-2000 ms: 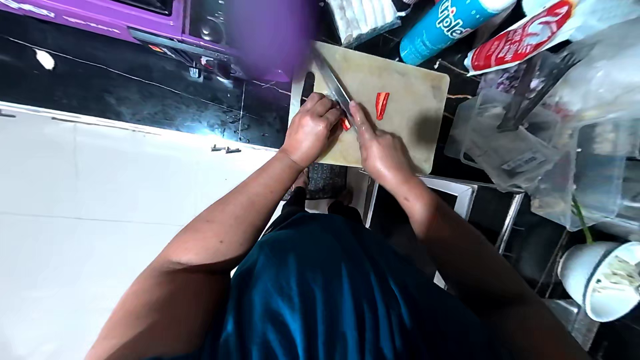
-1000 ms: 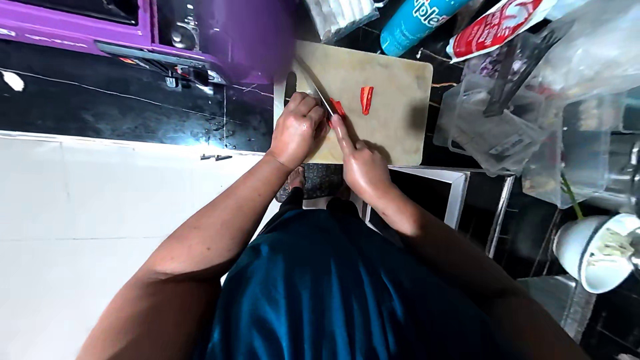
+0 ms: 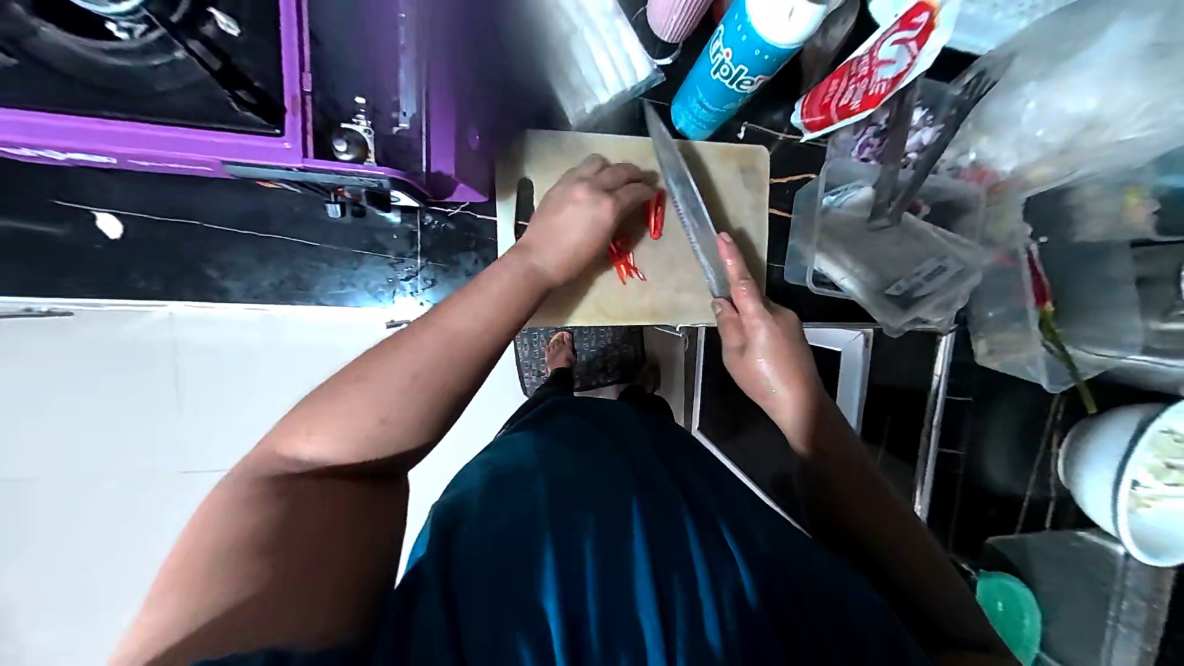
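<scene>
A pale cutting board (image 3: 680,287) lies on the counter in front of me. My right hand (image 3: 763,338) is closed around the handle end of a long knife (image 3: 686,199), whose blade slants across the board's right part, tip at the far edge. My left hand (image 3: 587,217) reaches over the board's left part, its fingertips at a red chili piece (image 3: 656,215); whether they pinch it is unclear. Cut red chili strips (image 3: 625,263) lie just below that hand, on the board.
A purple gas stove (image 3: 296,83) stands at the left. Beyond the board are a clear plastic pack (image 3: 601,65), a blue can (image 3: 731,69) and a red packet (image 3: 869,69). Plastic containers (image 3: 888,250) and a white pot (image 3: 1101,467) stand at the right.
The knife, in my right hand, has moved right, away from the chili strips and my left hand. My left hand has moved farther over the board, toward the separate chili piece.
</scene>
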